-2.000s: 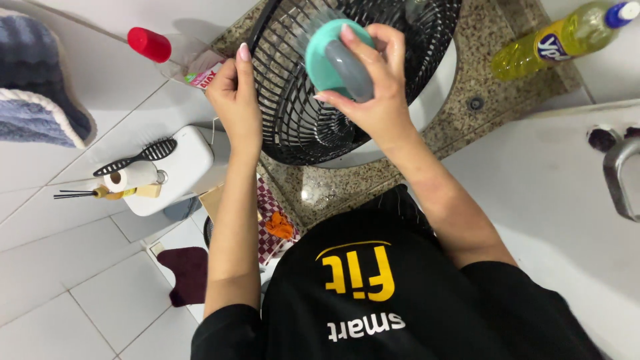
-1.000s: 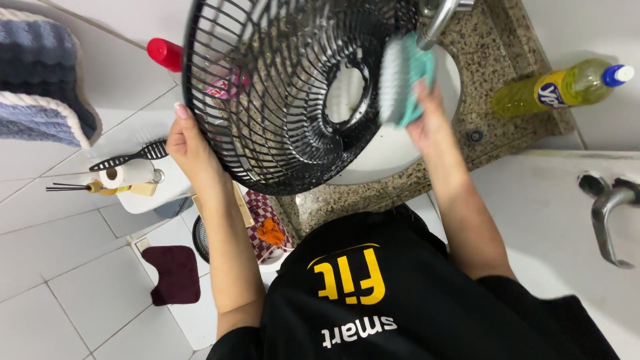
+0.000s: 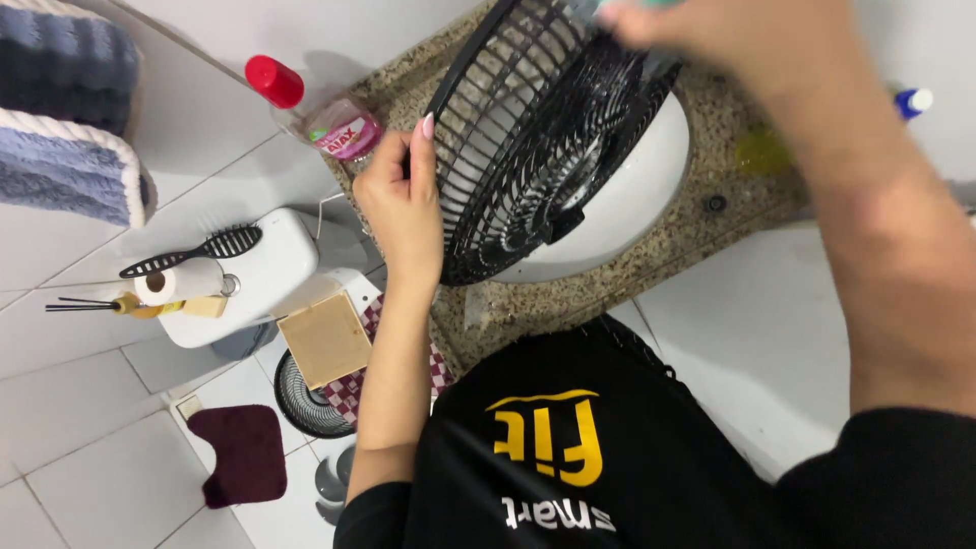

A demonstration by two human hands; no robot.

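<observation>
A black plastic fan grille, wet with some suds, stands tilted over a white oval sink basin. My left hand grips the grille's rim at its left side, thumb up along the edge. At the top of the view my right hand, blurred, is closed on a teal scrubbing brush at the grille's upper part. Only a bit of the brush shows; the fingers and the frame's edge hide the rest.
A speckled stone counter surrounds the basin. An Ajax bottle with a red cap is left of the grille. My right forearm partly covers a yellow-green bottle. A toilet tank holds a hairbrush and paper roll. Another grille lies low.
The grille, raised and facing the view a second ago, is now tilted more edge-on over the basin. My right hand has moved with the brush to the top of the view.
</observation>
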